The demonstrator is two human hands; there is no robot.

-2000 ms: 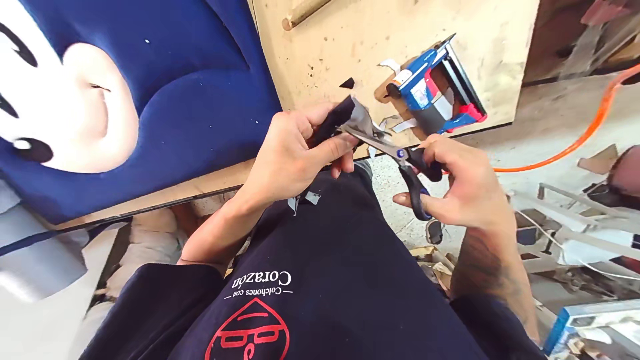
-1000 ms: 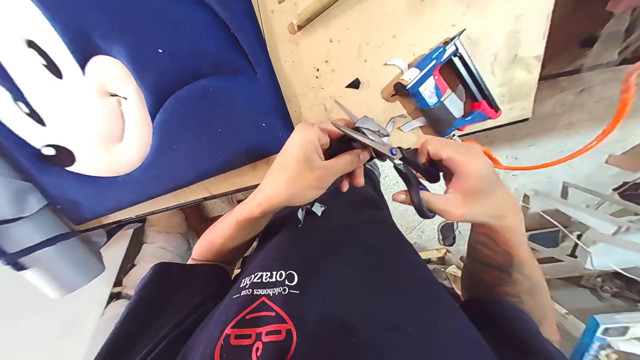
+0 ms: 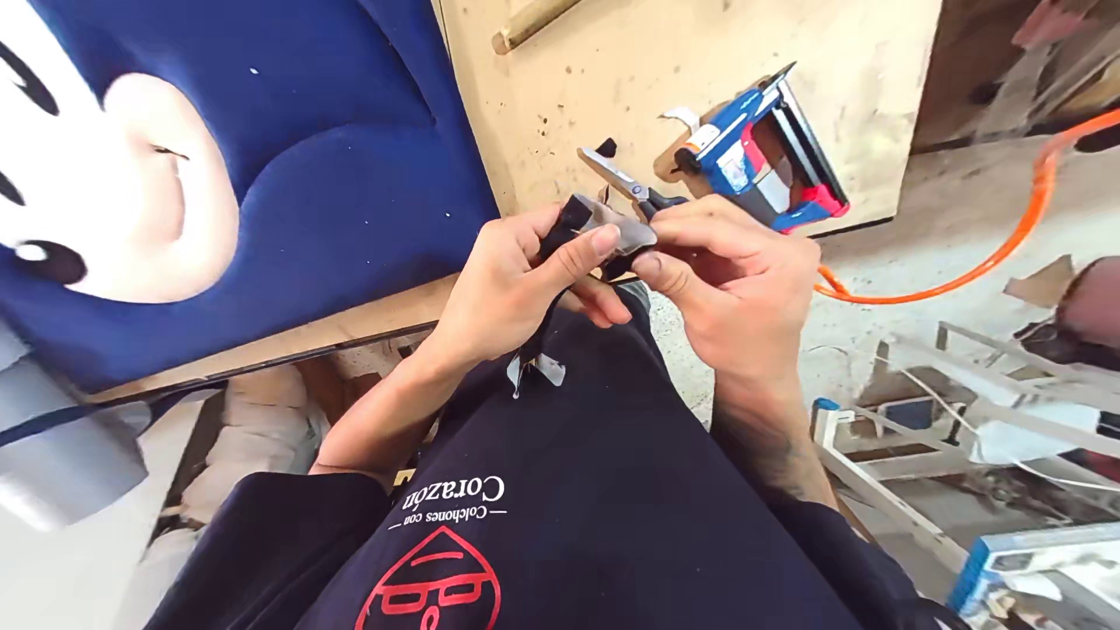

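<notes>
Between thumb and fingers, my left hand [image 3: 534, 280] pinches a small dark piece of fabric with a grey underside [image 3: 612, 229]. My right hand [image 3: 735, 271] grips the other edge of the same piece with thumb and forefinger. The scissors [image 3: 623, 179] lie on the board just beyond my right fingers, blades pointing up and left; whether those fingers touch the dark handle I cannot tell. Behind them is a small black scrap [image 3: 606, 148]. Light scraps [image 3: 535, 369] rest against the dark shirt below my left hand.
A blue and red air stapler [image 3: 761, 157] sits on the wooden board [image 3: 840, 52], an orange hose [image 3: 971, 271] to its right. A blue padded panel with a cartoon face [image 3: 350, 210] covers the left. A wooden stick [image 3: 534, 24] is at the top; metal frames [image 3: 910, 472] stand lower right.
My right hand has come off the scissors' cutting grip and now pinches the fabric piece. The scissors' blades, earlier at the fabric, now lie beyond it.
</notes>
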